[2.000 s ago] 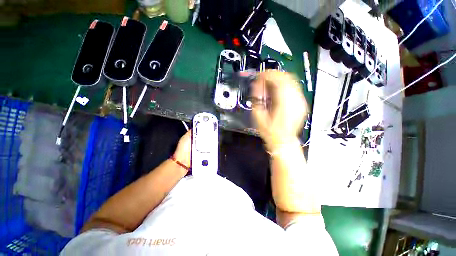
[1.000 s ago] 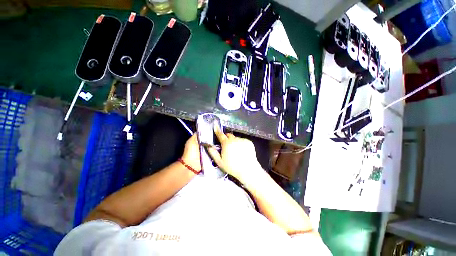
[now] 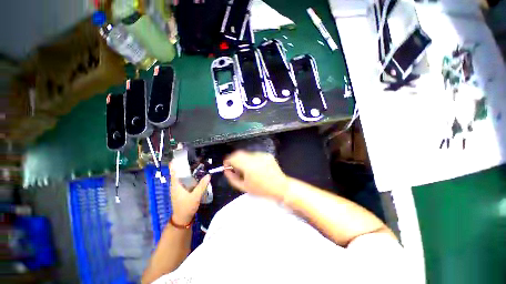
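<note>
My left hand (image 3: 186, 201) holds a silver-grey lock housing (image 3: 182, 165) over my lap, below the bench edge. Its dark inner side faces right, toward my other hand. A white cable (image 3: 217, 170) runs from the housing to my right hand (image 3: 252, 175), whose fingers are closed on its end. The fingertips are slightly blurred, and I cannot tell whether they also hold a tool. Small parts inside the housing are too small to tell apart.
Several unfinished lock shells (image 3: 278, 71) lie near the bench edge. Finished lock units (image 3: 161, 97) with hanging cables are at left. Bottles (image 3: 123, 42) stand behind them. Black bracket pieces (image 3: 408, 52) and circuit boards (image 3: 465, 105) lie on white sheet at right. A blue crate (image 3: 92, 227) is below.
The view has swung, shifting the bench things. The housing has moved left relative to the bench shells and turned on its side. My right hand has come off the housing and pulls the cable out rightward.
</note>
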